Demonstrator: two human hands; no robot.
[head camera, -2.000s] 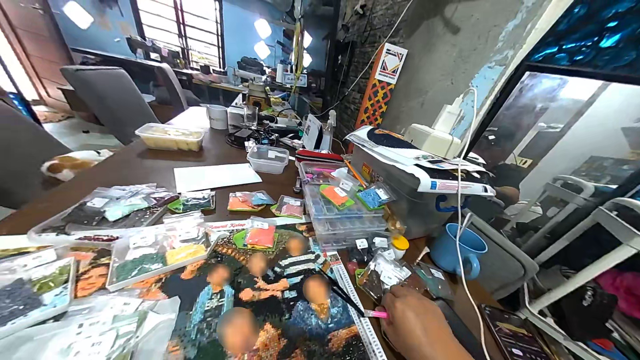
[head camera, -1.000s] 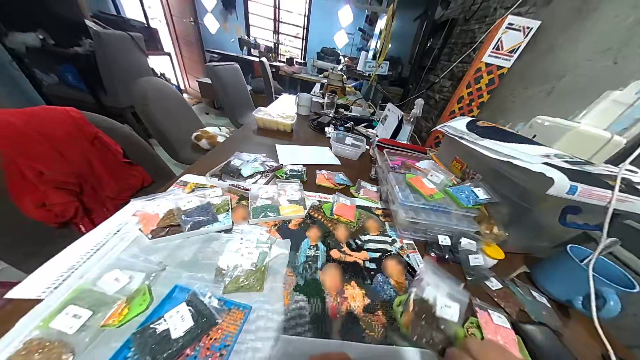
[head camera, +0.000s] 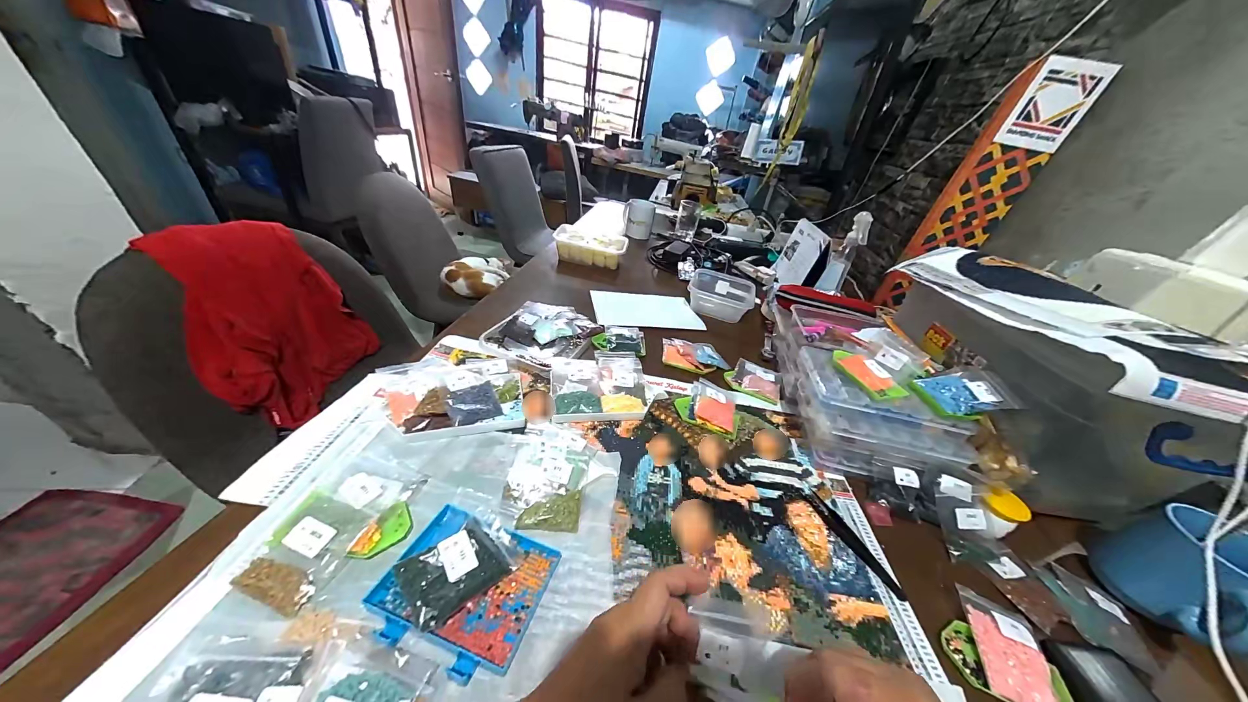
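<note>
Low over the diamond painting canvas (head camera: 643, 536), my left hand (head camera: 634, 634) pinches a small clear zip bag (head camera: 731, 648) with a white label. My right hand (head camera: 853, 678), at the bottom edge, is at the bag's other side; its fingers are partly cut off and blurred. Black tweezers (head camera: 858, 541) lie on the canvas's right part. To the left, a blue tray (head camera: 541, 604) holds orange and blue drills, with a bag of dark drills (head camera: 453, 575) on top. A bag of olive-green drills (head camera: 549, 510) rests on the clear film.
Stacked clear plastic cases (head camera: 877, 434) and a large grey bin (head camera: 1053, 429) stand at the right, near a blue mug (head camera: 1160, 575). A bag of pink drills (head camera: 1009, 653) lies at the lower right. A red cloth (head camera: 258, 302) hangs over a chair at the left.
The view has swung left. The right hand, earlier with a pink pen at the canvas's right edge, is now at the small bag. My left hand has come into view.
</note>
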